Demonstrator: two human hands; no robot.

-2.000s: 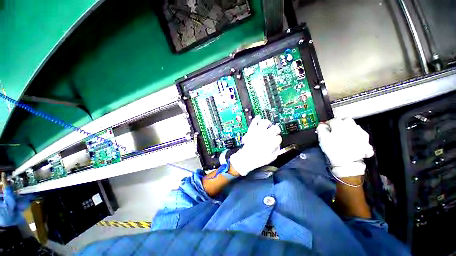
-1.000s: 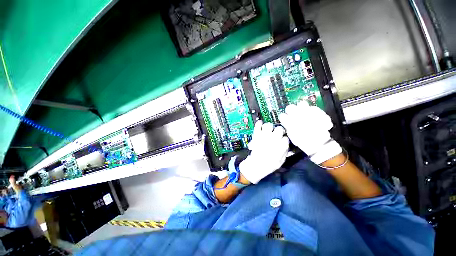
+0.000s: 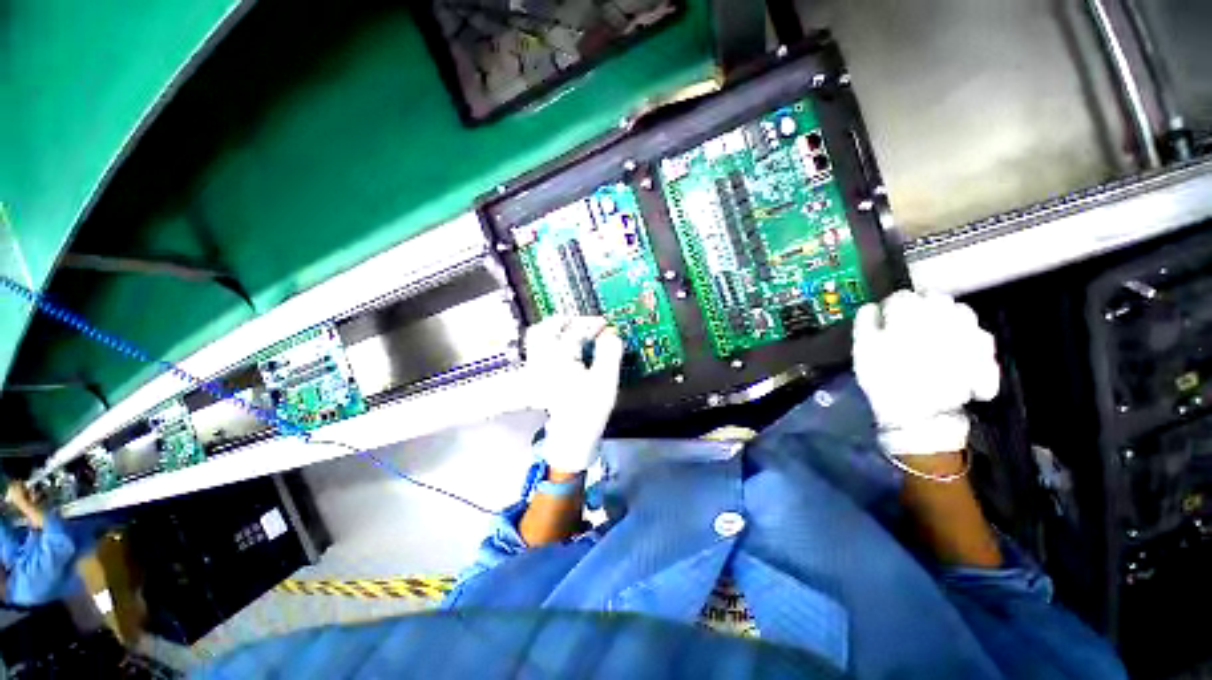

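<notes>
A black solder pallet (image 3: 671,276) lies tilted across the conveyor rails in front of me. Its left pocket holds a green circuit board (image 3: 625,286) and its right pocket holds another green circuit board (image 3: 771,226). My left hand (image 3: 574,379), in a white glove, is on the lower left corner of the pallet and covers part of the left board. Its fingertips are bent; whether they grip anything is hidden. My right hand (image 3: 924,365), also in a white glove, is at the pallet's lower right corner with its fingers curled. Its grip cannot be made out.
Several loose green boards (image 3: 312,379) lie along the conveyor (image 3: 439,412) to the left. A dark parts tray (image 3: 552,47) is on the green surface behind. Empty black pallets (image 3: 1170,425) stand at the right. A blue coiled cord (image 3: 173,365) crosses the left side. Another person's sleeve (image 3: 37,558) shows far left.
My left hand has moved left from the pallet's middle to its lower left corner. My right hand went onto the right board, then back to the lower right corner.
</notes>
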